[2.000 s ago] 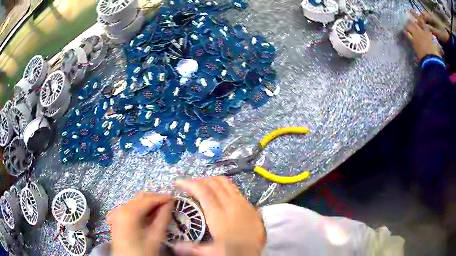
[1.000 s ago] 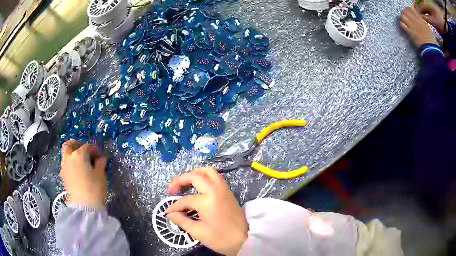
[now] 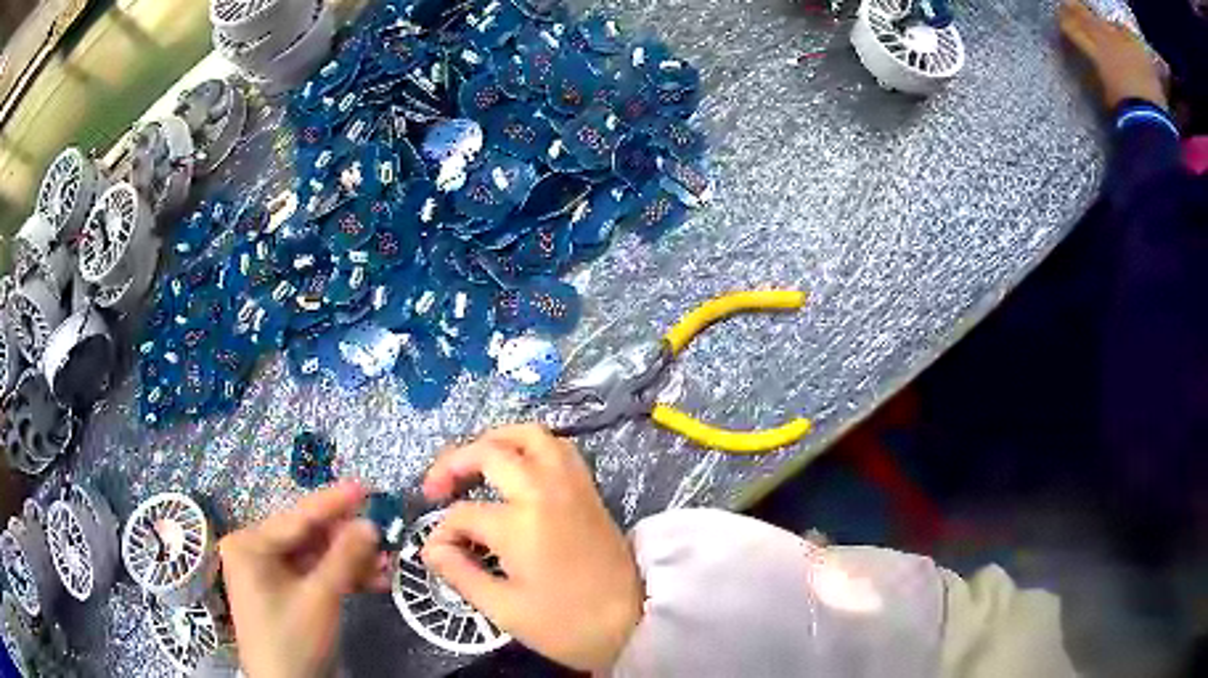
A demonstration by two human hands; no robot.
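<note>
My left hand is low in the view, its thumb and fingertips pinching a small dark-blue circuit board. My right hand is close on the right, fingers curled over a white slotted fan housing on the silver sheet; whether its fingertips grip a lead is hidden. The board is at the housing's upper left edge. Another dark board lies alone above my left hand. A large heap of blue circuit boards lies beyond, with a few pale pieces among them.
Pliers with yellow handles lie open right of the heap. White housings stand along the left; more lie at lower left. A housing with a blue board is at upper right. Another person's hand rests at the far right.
My left hand has reached to the heap's lower left and come back beside the housing with a board. One board now lies apart from the heap. My right hand stays over the housing.
</note>
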